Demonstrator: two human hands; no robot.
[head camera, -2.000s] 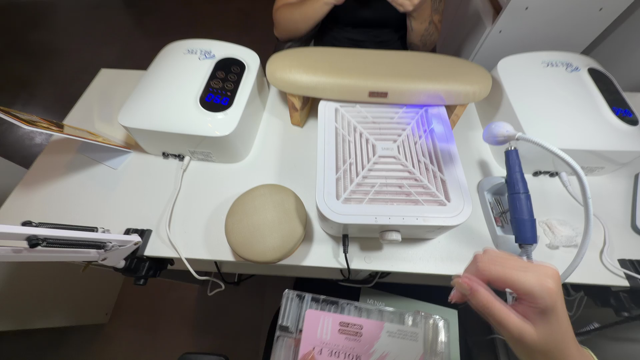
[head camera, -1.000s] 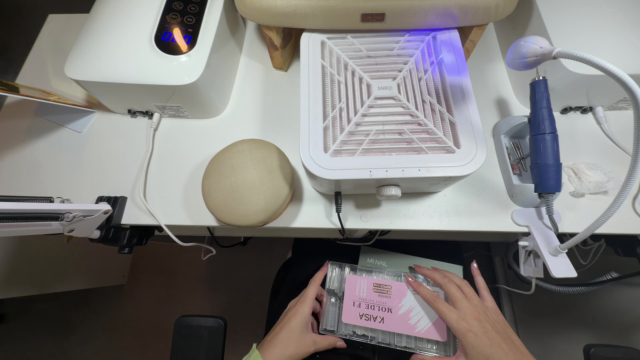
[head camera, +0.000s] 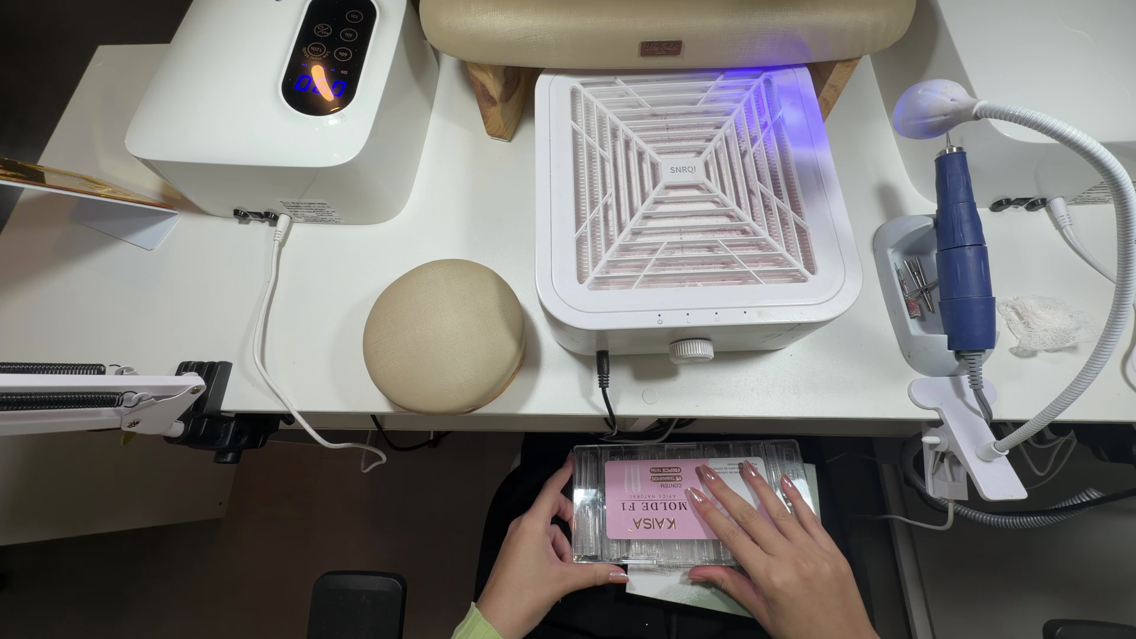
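Observation:
A clear plastic box of nail tips with a pink label (head camera: 652, 499) rests over my lap, below the table's front edge. My left hand (head camera: 541, 559) grips its left end, thumb along the near side and fingers at the far left corner. Spread across the label and the box's right part are the fingers of my right hand (head camera: 772, 550), its thumb at the near edge. A pale green and white packet (head camera: 688, 593) lies under the box, partly hidden. Beyond them on the table stands a white nail dust collector (head camera: 697, 306).
A beige round cushion (head camera: 444, 337) and a white nail lamp (head camera: 266, 115) stand left. A beige armrest (head camera: 568, 31) spans the back. At right are a blue nail drill (head camera: 966, 257), drill bits in a tray (head camera: 896, 240) and a clamped flexible-neck lamp (head camera: 1109, 284). A spring arm (head camera: 98, 395) juts in left.
Two seconds ago my right hand was raised beside the drill, off the box; now it lies on the box. My left hand has come into view at the box's left end. The view has tilted down.

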